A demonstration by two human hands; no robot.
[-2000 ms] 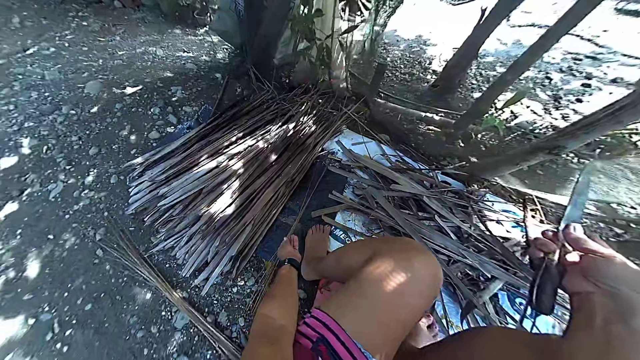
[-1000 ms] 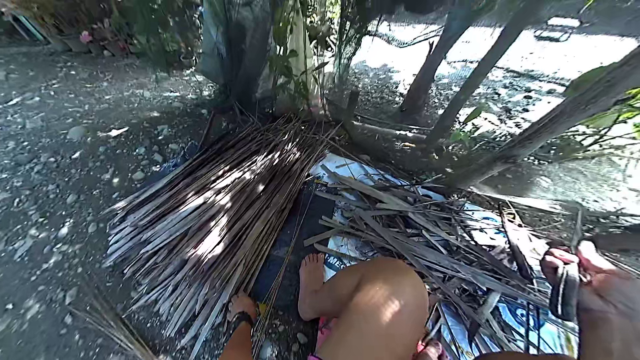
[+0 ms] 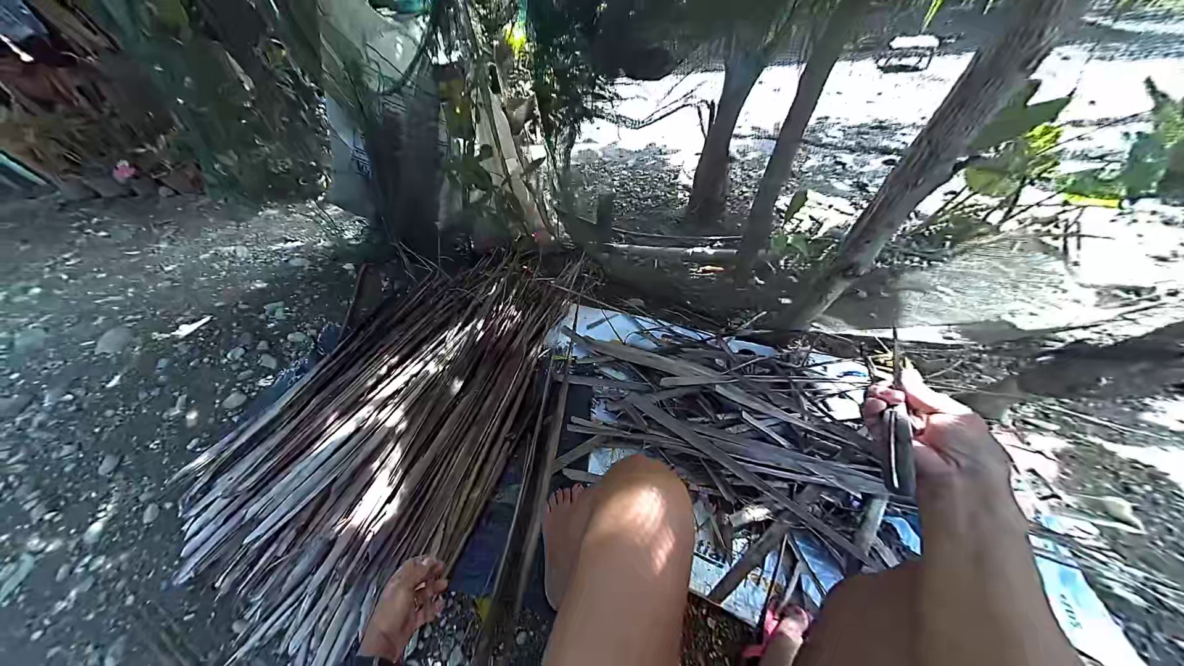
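My right hand (image 3: 925, 421) is raised at the right, closed around the dark handle of a knife (image 3: 897, 444) whose narrow blade points up. My left hand (image 3: 404, 601) is low, near the lower right edge of a large pile of long dried palm-leaf strips (image 3: 370, 444); its fingers are partly curled with nothing plainly between them. Several long strips (image 3: 536, 481) stand on end or lean between that pile and my bare foot. A looser heap of flat, dry strips (image 3: 721, 416) lies on printed sheeting (image 3: 610, 324) to the right of the pile.
My bent knee (image 3: 647, 499) rises between the two heaps. Thin tree trunks (image 3: 879, 203) slant up behind the sheeting, beside netting and leafy plants (image 3: 1008, 157). Stony ground (image 3: 120, 398) spreads at the left. A low frame-like object (image 3: 911, 54) stands far back.
My left hand is now apart from the long strips low at the left, and several strips stand between the pile and my foot. The view has tilted up. My right hand still holds the knife.
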